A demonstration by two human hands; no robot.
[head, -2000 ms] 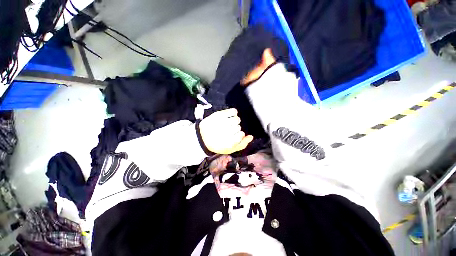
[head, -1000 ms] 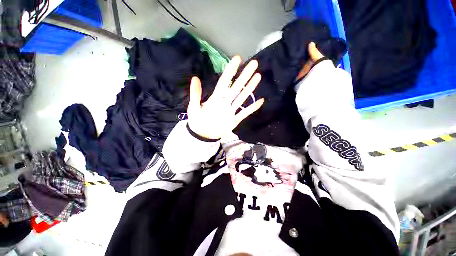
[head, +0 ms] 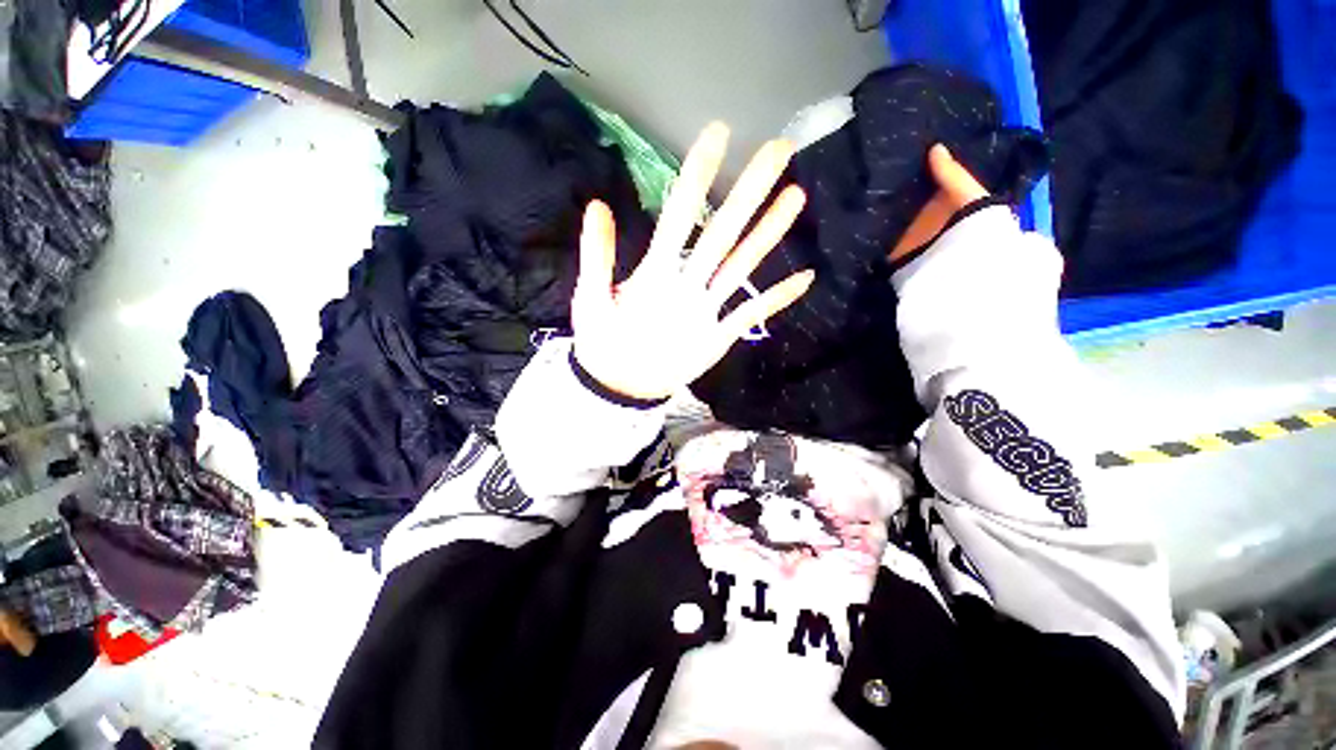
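Observation:
Dark trousers with fine pale marks (head: pixel 828 279) lie bunched over my lap and reach up to the blue bin. My left hand (head: pixel 681 308) is held over their left side, fingers spread, palm towards me and empty. A thin white loop (head: pixel 750 311) shows on the dark cloth behind its fingers. My right hand (head: pixel 933 208) is at the far right part of the trousers. Its thumb shows on top and the other fingers are hidden in the cloth, which it holds. No cord or threader can be made out in either hand.
A heap of dark garments (head: pixel 469 279) lies left of my lap, with a green sheet (head: pixel 637 154) at its far edge. A blue bin (head: pixel 1172 301) with dark garments stands right. Checked cloth (head: pixel 183 506) lies lower left. Black cords hang at the top.
My left hand has lifted off the cloth and opened, fingers spread. My right hand still holds the trousers. The view has shifted, so the bin and my hands sit further right.

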